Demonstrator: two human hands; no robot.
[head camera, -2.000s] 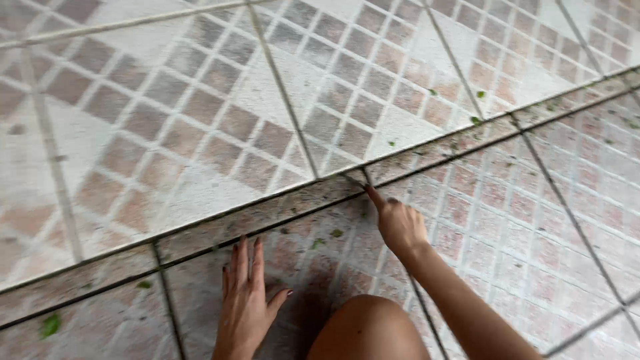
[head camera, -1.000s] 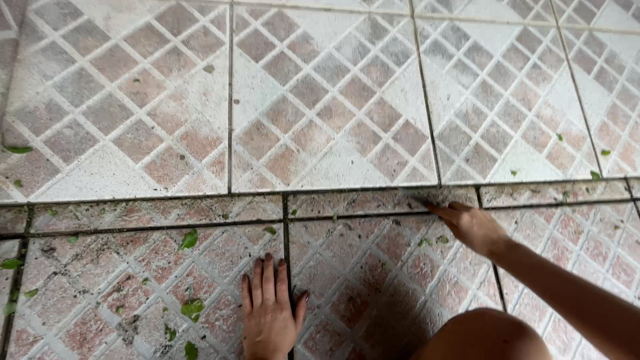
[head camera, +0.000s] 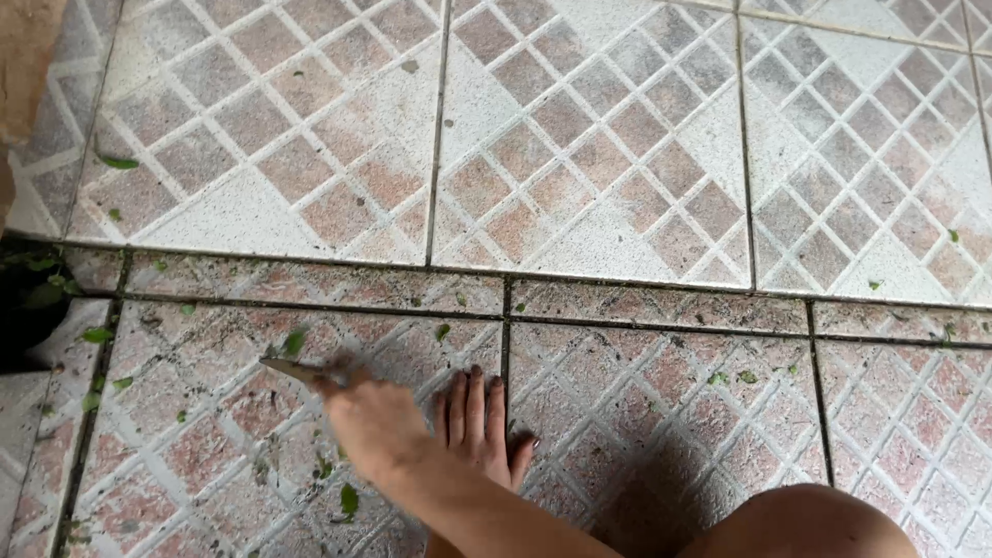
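Observation:
My right hand is closed around a small knife, of which the pointed blade shows, aimed left above the rough lower floor tiles. Beside its tip lies a green leaf. My left hand rests flat on the lower tiles with its fingers spread, holding nothing; my right forearm crosses over its wrist. Beyond both hands, dark joints run along a narrow strip of tile at the foot of the smoother, paler tiles.
Leaf bits are scattered over the tiles. A dark opening with small plants is at the left edge. My bent knee is at the bottom right. A brown object stands at the top left corner.
My right hand has moved from the strip right of my left hand across to the left of it. My left hand stays flat on the tiles. The view has shifted left.

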